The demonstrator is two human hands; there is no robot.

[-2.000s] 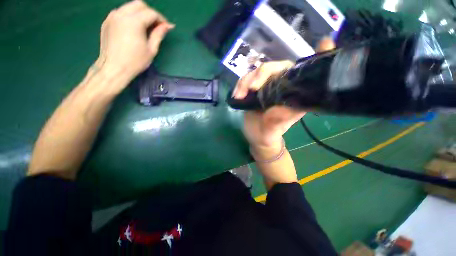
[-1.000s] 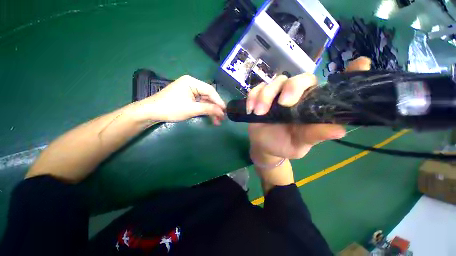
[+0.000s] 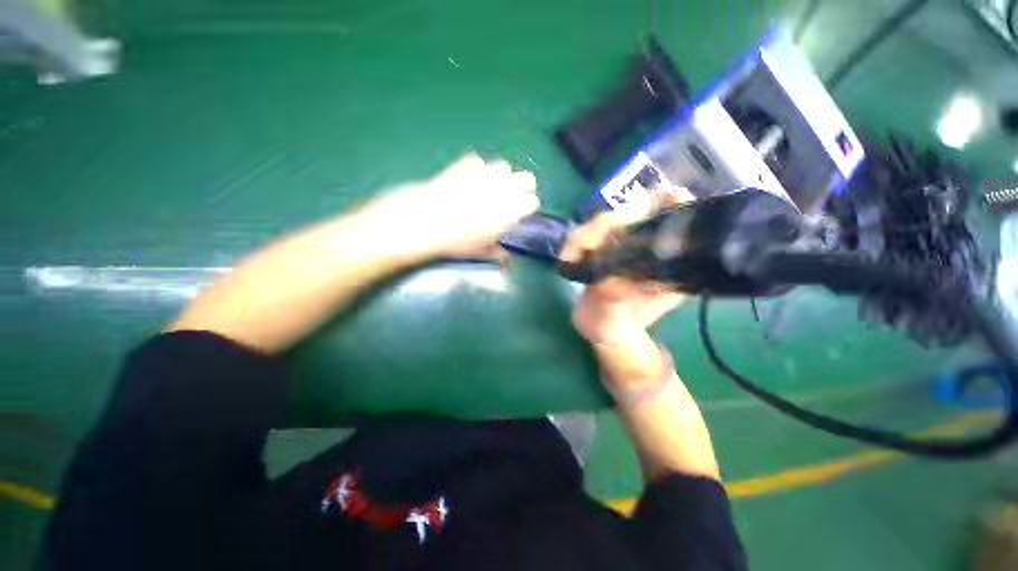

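Note:
My right hand (image 3: pixel 620 284) is wrapped around the black electric screwdriver (image 3: pixel 714 240), which lies nearly level with its tip end pointing left. My left hand (image 3: pixel 474 206) is closed on a black grip body (image 3: pixel 538 236), which shows only at its right end, between the two hands. The screwdriver's front end is at or very near that end of the grip body; blur hides whether they touch. The rest of the grip body is hidden by my left hand.
The white screw feeder (image 3: pixel 726 139) with blue-lit edges stands beyond my right hand. A black grip body (image 3: pixel 620 117) lies left of it. A pile of dark cover plates (image 3: pixel 910 223) is at the right. The screwdriver cable (image 3: pixel 826 424) loops at the right. A pale blurred object (image 3: pixel 67 50) is at the upper left.
The view has shifted, so the feeder appears further right. My left hand has taken hold of the grip body that lay on the bench. The screwdriver is still in my right hand.

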